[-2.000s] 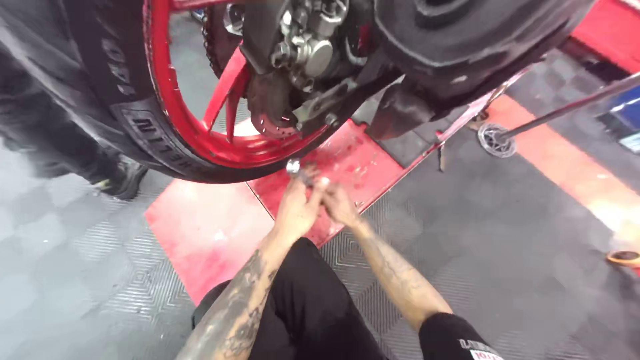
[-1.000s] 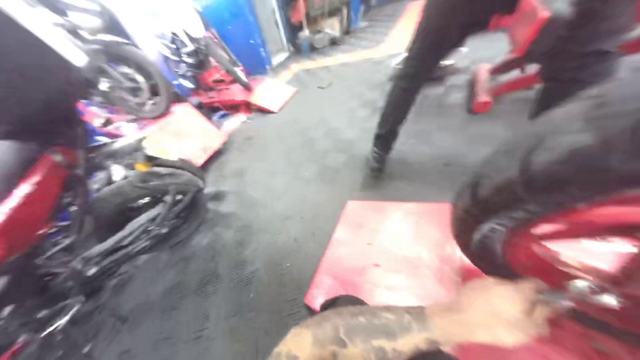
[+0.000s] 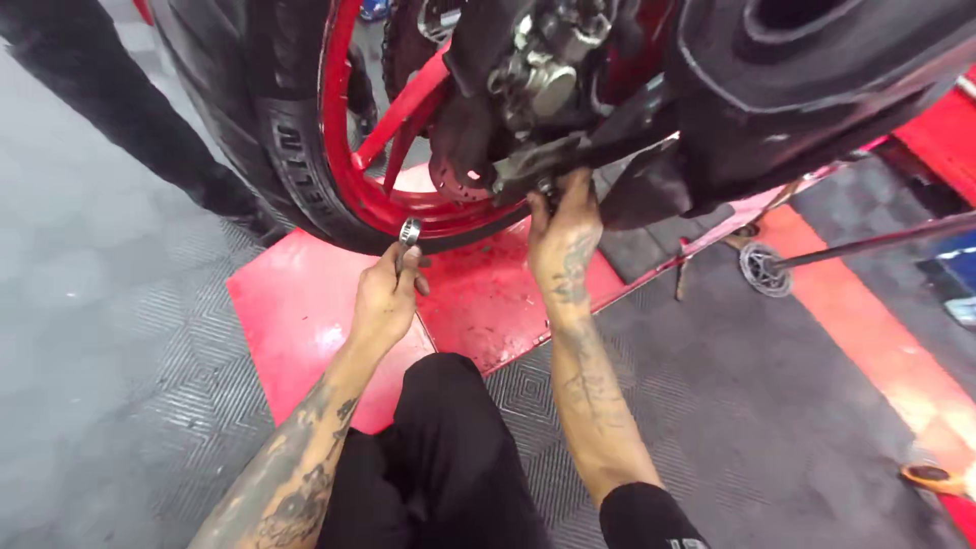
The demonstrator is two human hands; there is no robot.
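Note:
My left hand (image 3: 387, 293) is closed on a small metal tool with a round, ring-like head (image 3: 410, 231), held upright just in front of the lower tire. The tool's exact kind is not clear. At the underside of the motorcycle, my right hand (image 3: 566, 225) has its fingers around a small dark part (image 3: 546, 187) below the brake bracket (image 3: 534, 166); whether it grips that part is hidden. Left of it are the red wheel rim (image 3: 334, 114) and black tire (image 3: 267, 130). The brake caliper (image 3: 550, 90) and brake disc (image 3: 457, 164) sit above the hands.
Under the wheel lies a red metal lift platform (image 3: 305, 313). The exhaust (image 3: 762, 84) hangs at the upper right. A metal rod with a round foot (image 3: 765, 269) stands right of the platform. Another person's leg (image 3: 145, 99) is at the upper left. An orange object (image 3: 933, 477) lies far right.
The view swung away to the shop floor and came back. Two seconds ago my hands were together below the wheel; now they are apart, the right one up at the motorcycle's underside.

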